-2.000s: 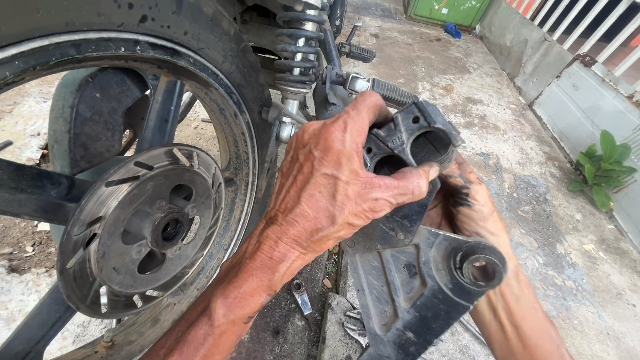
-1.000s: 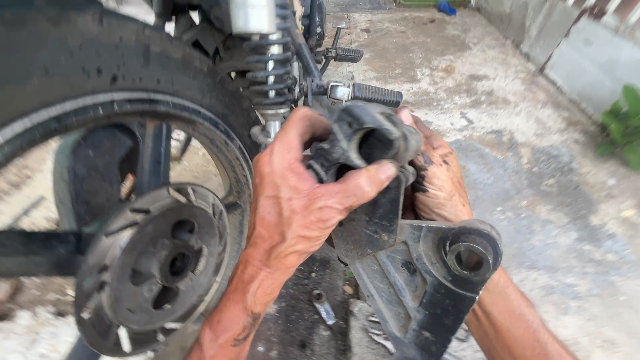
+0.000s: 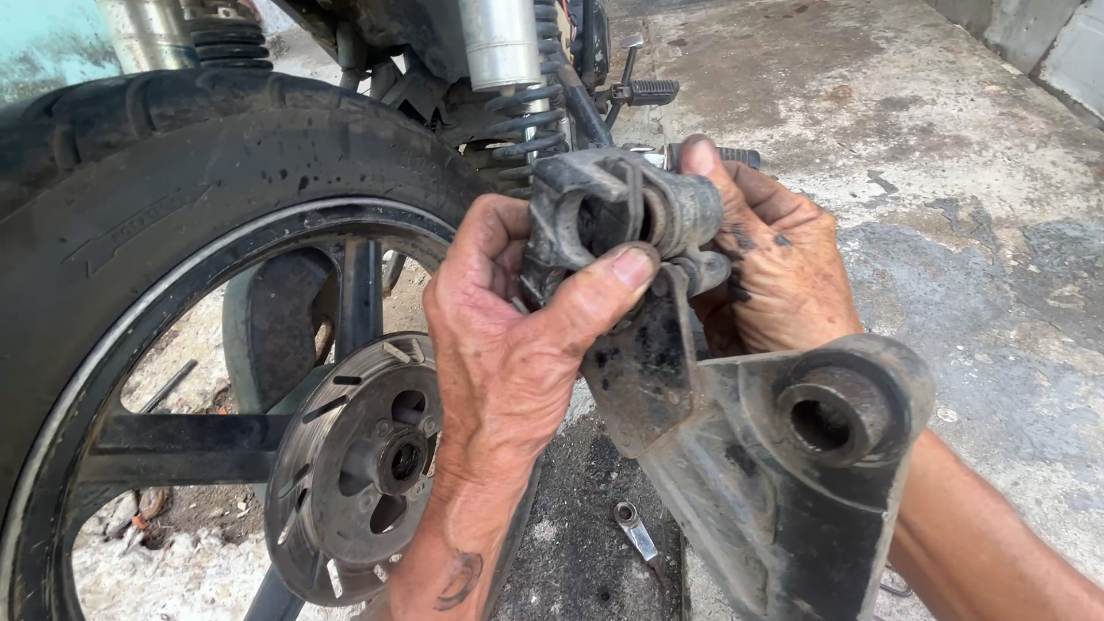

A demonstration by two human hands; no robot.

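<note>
My left hand [image 3: 526,336] grips the left side of a black metal brake caliper [image 3: 604,198], its thumb lying across the lower edge near the round bores. At the right, my right hand [image 3: 776,250] holds the caliper's far side, with dark grease on the skin; some of its fingers are hidden. A black caliper bracket [image 3: 733,500] with a large round bushing at one corner hangs below the caliper, in front of my right forearm. Just left of my hands is a motorcycle wheel [image 3: 194,448] with a slotted brake disc [image 3: 345,483].
A spring shock absorber [image 3: 526,121] and a footpeg [image 3: 653,92] stand behind the caliper. On the dark ground below lies a ring-ended wrench [image 3: 636,530]. Stained concrete paving [image 3: 992,285] stretches to the right, up to a low wall [image 3: 1018,34].
The caliper has turned in my hands, and its bores face differently. My right hand, lower behind the caliper two seconds ago, has come up to its right side. The view has shifted.
</note>
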